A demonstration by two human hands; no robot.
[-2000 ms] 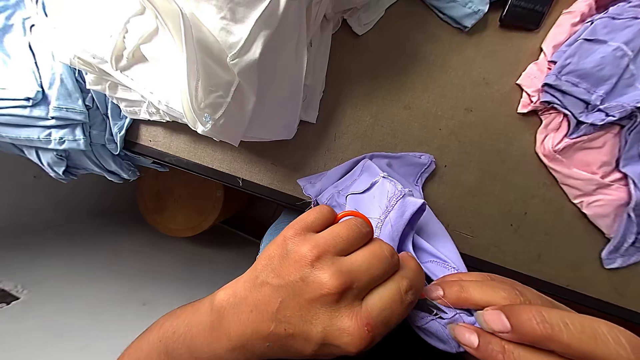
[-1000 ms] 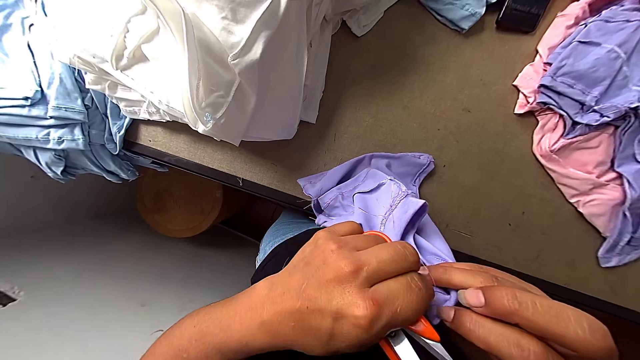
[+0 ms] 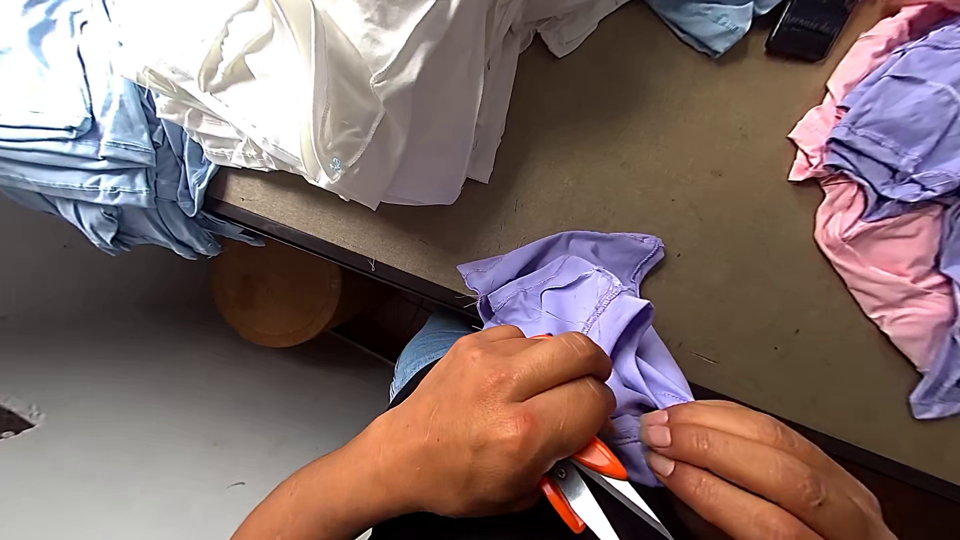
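A lilac garment with stitched seams and loose threads lies partly on the table's near edge and hangs toward the lap. My left hand is closed around orange-handled scissors and rests against the garment. The scissor blades are parted and point down and to the right, below the cloth. With its fingertips, my right hand pinches the garment's lower right edge, a short way from the left hand. The left fingertips and part of the handles are hidden.
White garments are piled on the table, beside stacked light blue garments overhanging its edge. Pink cloth and purple cloth lie right. Near the top are a black object and blue cloth. A round brown object stands below.
Two seconds ago my left hand was slightly higher, with an orange handle loop showing above its fingers. Now the parted scissor blades show below that hand.
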